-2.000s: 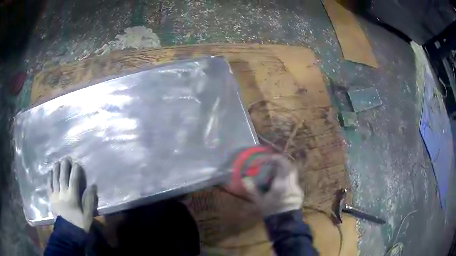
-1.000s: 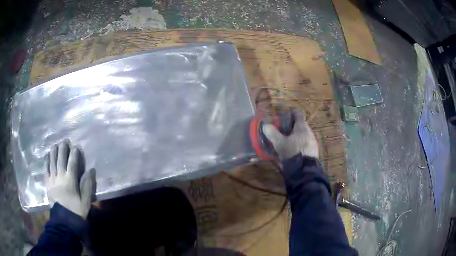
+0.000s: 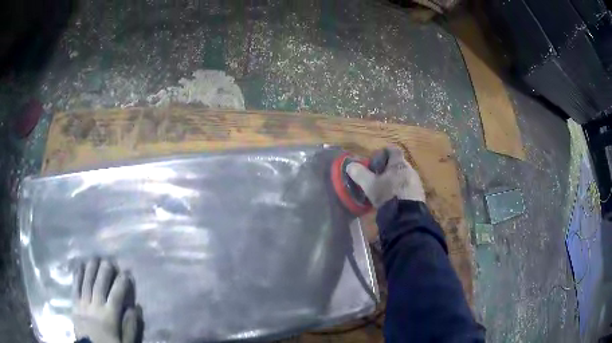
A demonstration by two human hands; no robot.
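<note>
A long silver sheet-metal box [image 3: 221,234] lies with its broad plain face up on a tan board. My gloved left hand [image 3: 106,301] rests flat on the face near its lower left, fingers spread, holding nothing. My gloved right hand [image 3: 392,179] grips a round sander [image 3: 350,186] with a red-orange rim. The sander is tilted against the box's right edge, near the far right corner. Its disc side faces the box and the exact contact is hidden.
The tan board [image 3: 268,126] lies under the box on a worn green-grey floor. At the right are a cardboard strip [image 3: 496,114], a small grey-green rectangle [image 3: 504,205], a bluish sheet [image 3: 582,248] and dark stacked panels [image 3: 564,60]. A dark red disc [image 3: 28,118] lies far left.
The sander in my right hand has moved from the near right corner along the right edge to the far right corner. My left hand stays on the box. The view has shifted, so the box appears lower.
</note>
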